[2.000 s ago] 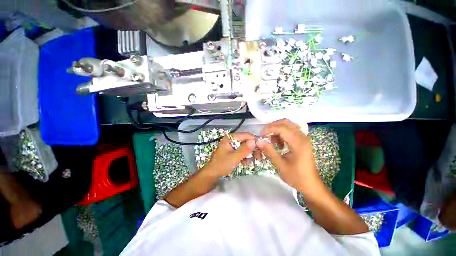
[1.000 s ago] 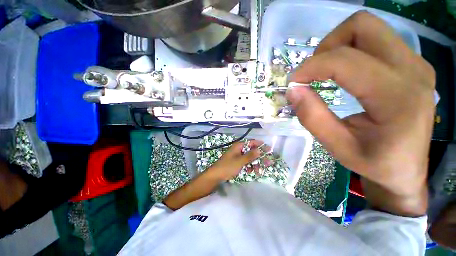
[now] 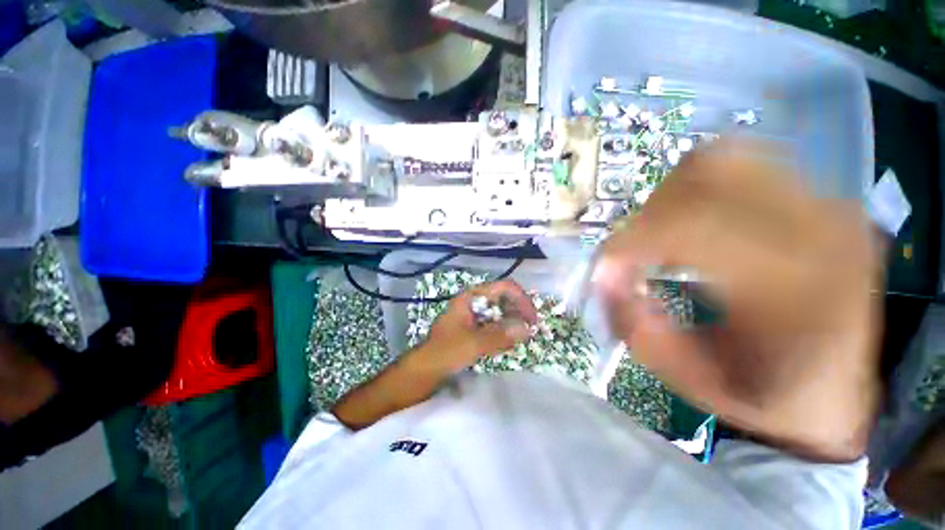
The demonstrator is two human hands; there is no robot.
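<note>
My left hand (image 3: 482, 323) is over the lap tub (image 3: 397, 323) of loose white-and-green components (image 3: 560, 352), its fingers curled around several white-headed components (image 3: 485, 307). My right hand (image 3: 746, 300) is large and blurred, in front of the output tub's lower edge, right of the lap tub; thumb and forefinger are close together near the tub's right wall, and I cannot tell whether they hold a piece. The assembly head (image 3: 508, 176) has its metal nest (image 3: 575, 171) at the right end, with no hand at it. White-headed pieces with green stems (image 3: 648, 124) lie in the output tub (image 3: 808, 78).
A steel bowl feeder (image 3: 352, 31) stands behind the machine, paired cylinders (image 3: 233, 150) at its left end. Black cables (image 3: 399, 298) loop over the lap tub. A blue bin (image 3: 145, 176), red stool (image 3: 197, 362) and green crate (image 3: 293, 342) are left. Other persons' arms show at both sides.
My right hand went from the lap tub up to the nest, then back down and toward me. My left hand stayed over the lap tub and its fingers curled more. The view shifted slightly.
</note>
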